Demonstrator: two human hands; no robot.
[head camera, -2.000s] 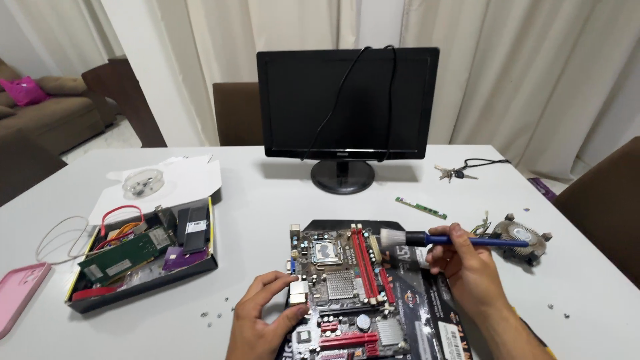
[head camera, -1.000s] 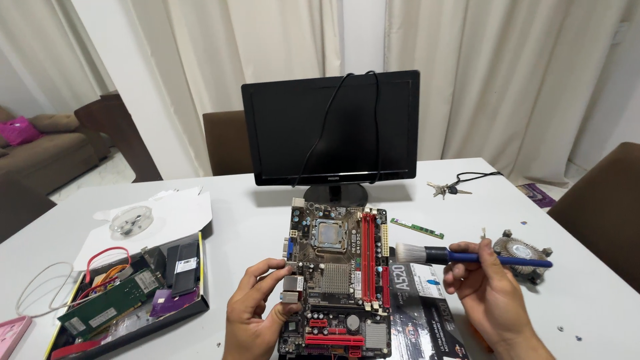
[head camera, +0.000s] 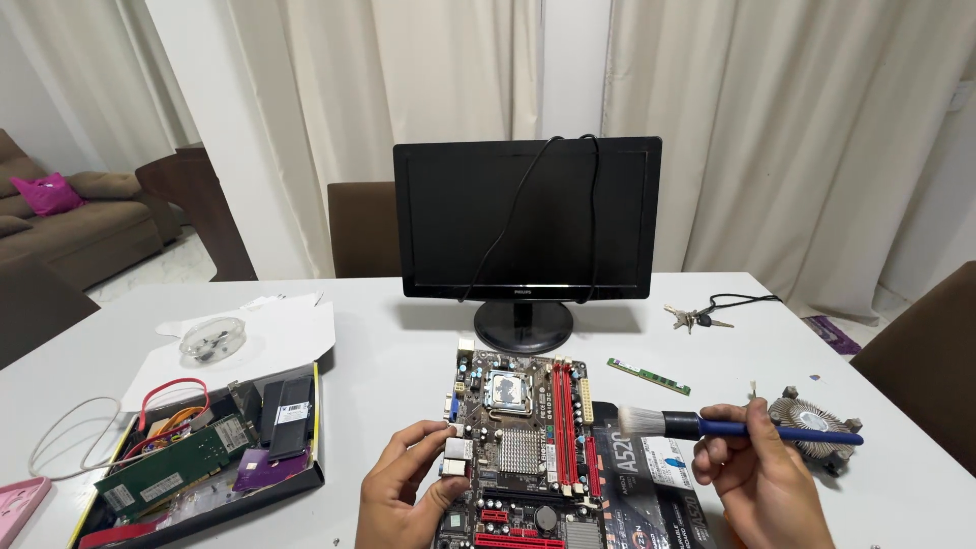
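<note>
My left hand grips the port edge of a computer motherboard with red slots, a finned metal heatsink and a processor smeared with grey paste. The board's far end looks raised towards the monitor's foot. In my right hand is a brush with a blue handle and pale bristles, which point left, just right of the board and not visibly touching it. Partly under the board lies a dark motherboard box or bag. A green memory module and a round CPU cooler lie to the right.
A Philips monitor stands behind the board, its cable draped over it. At left, an open box holds cards and cables, near a clear round dish with small parts and a pink case. Keys lie at the back right.
The motherboard was lower over the dark packaging two seconds ago; my left hand has lifted or tilted it. The brush has moved from above the board's right side to beside it. The view has shifted.
</note>
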